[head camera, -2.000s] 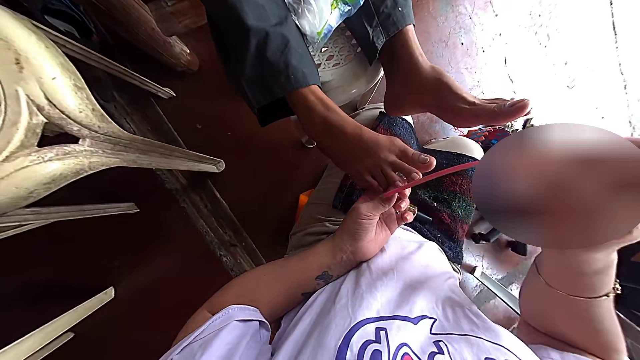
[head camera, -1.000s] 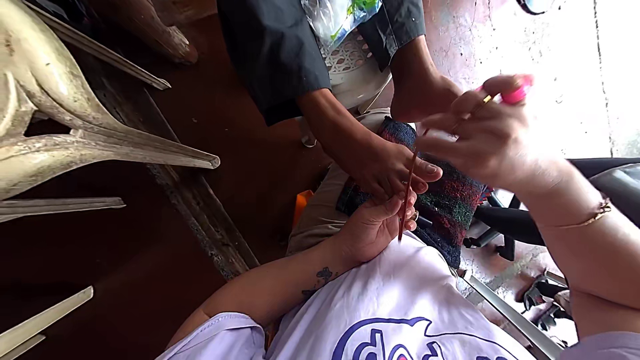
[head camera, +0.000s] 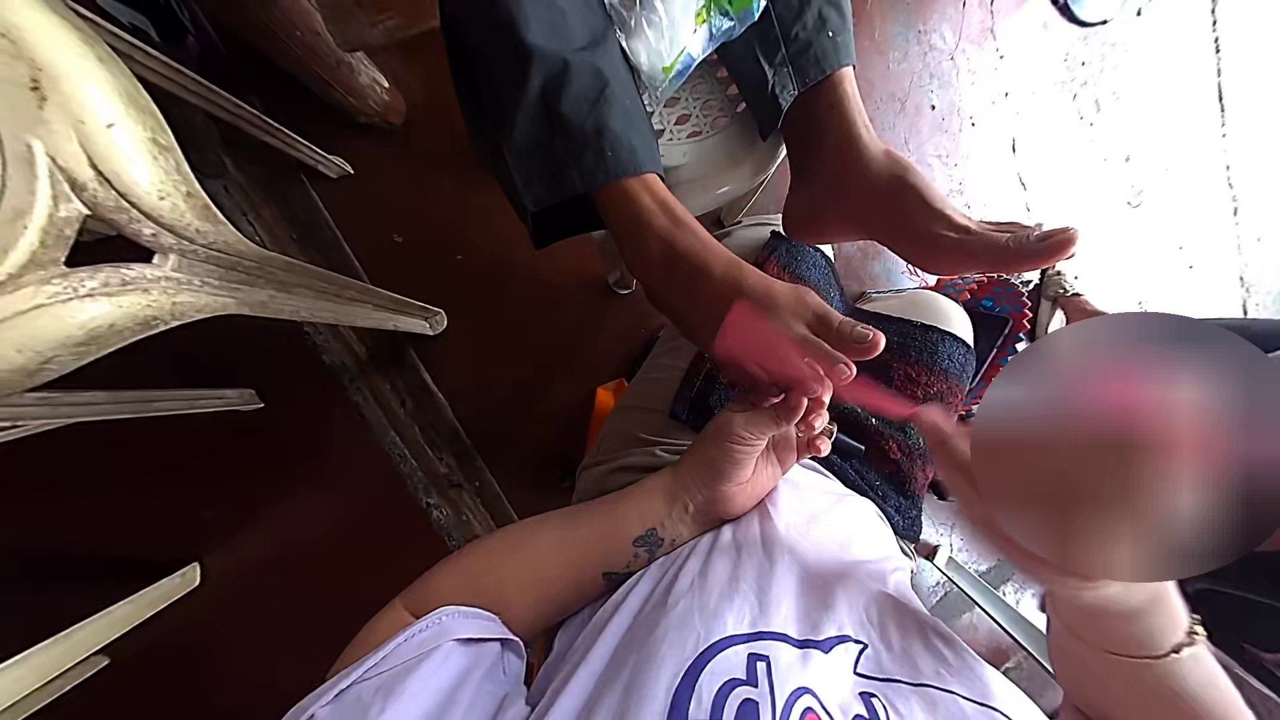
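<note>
Another person's bare foot (head camera: 740, 290) rests on a dark, red-speckled towel (head camera: 890, 390) over my lap. My left hand (head camera: 750, 450), wearing a ring, is curled against its small toes and grips there. A thin reddish strip, like a nail file (head camera: 885, 398), shows as a pink motion blur across the toes and reaches the fingertips of my right hand (head camera: 1130, 450). A blurred oval hides most of that hand, including something pink by its fingers. The person's other foot (head camera: 930, 215) is raised beyond the towel.
A white woven-pattern plastic chair (head camera: 700, 130) stands ahead, with a clear plastic bag (head camera: 675, 35) above it. At left, an off-white plastic chair (head camera: 200, 270) extends its legs over dark floor, near a wooden beam (head camera: 400, 420). A metal bar (head camera: 990, 610) lies at lower right.
My right hand has come down from its raised position over the towel and moved right. The reddish strip, upright by my left hand a second ago, now streaks across the toes. My left hand stays at the toes.
</note>
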